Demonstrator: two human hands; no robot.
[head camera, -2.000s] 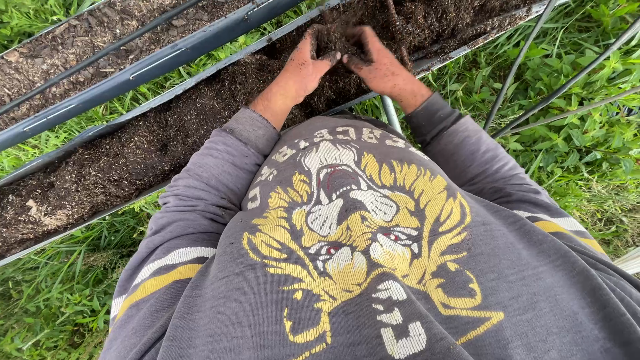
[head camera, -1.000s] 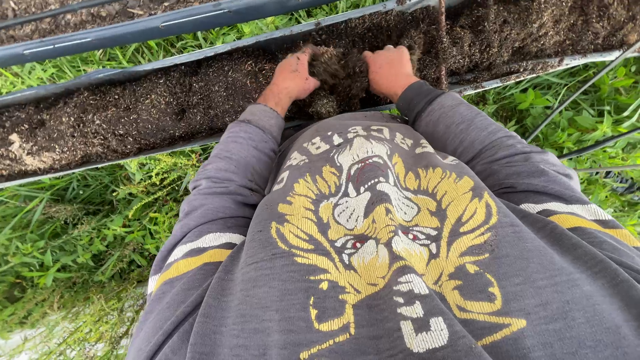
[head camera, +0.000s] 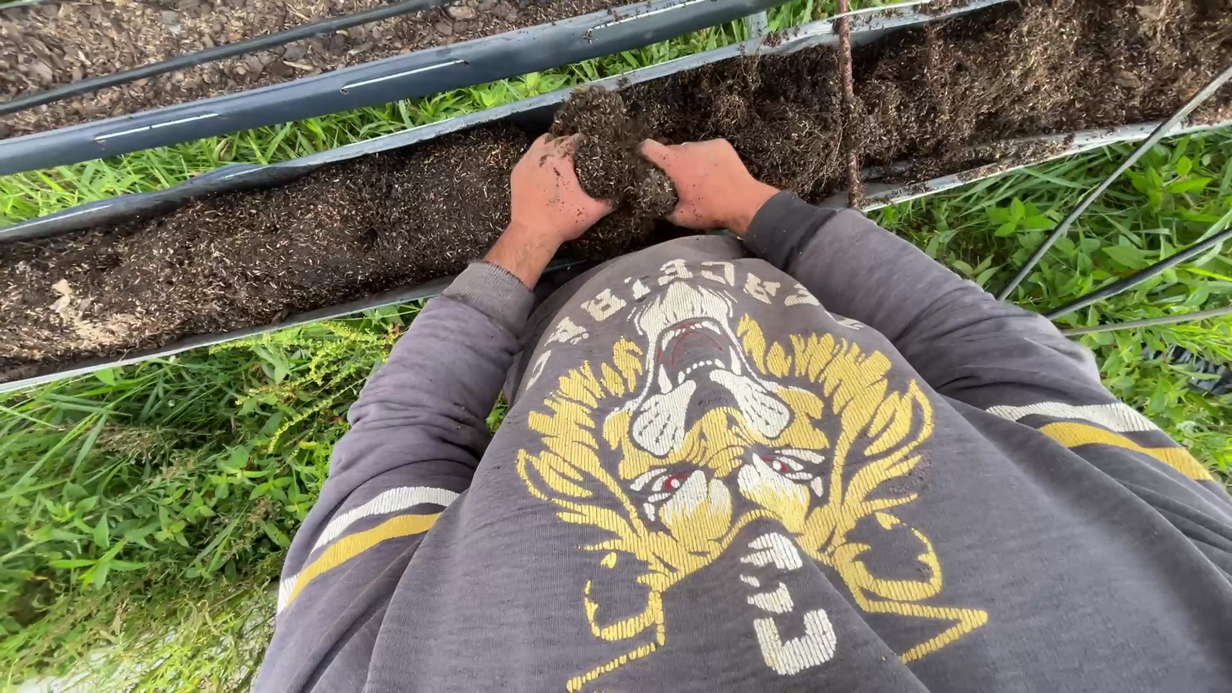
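My left hand (head camera: 556, 192) and my right hand (head camera: 707, 183) face each other over a long plastic-lined trough, thumbs pointing inward. Between them is a clump of dark, fibrous soil (head camera: 616, 159), gripped from both sides. Crumbs of soil stick to my skin, and the fingertips are hidden behind and under the clump. The soil bed (head camera: 385, 217) in the trough runs on to the left of my hands; rougher, browner soil (head camera: 1039, 82) lies to the right.
A rusty rod (head camera: 848, 106) crosses the trough just right of my right hand. Beyond the trough run a dark plastic-covered rail (head camera: 385, 82) and a second bed with a black hose (head camera: 231, 48). Thin rods (head camera: 1107, 192) slant over the grass at right. Weeds (head camera: 192, 452) grow at lower left.
Two seconds ago the hands held loose soil close together; now they are farther apart with a larger clump between them. The view has shifted along the trough.
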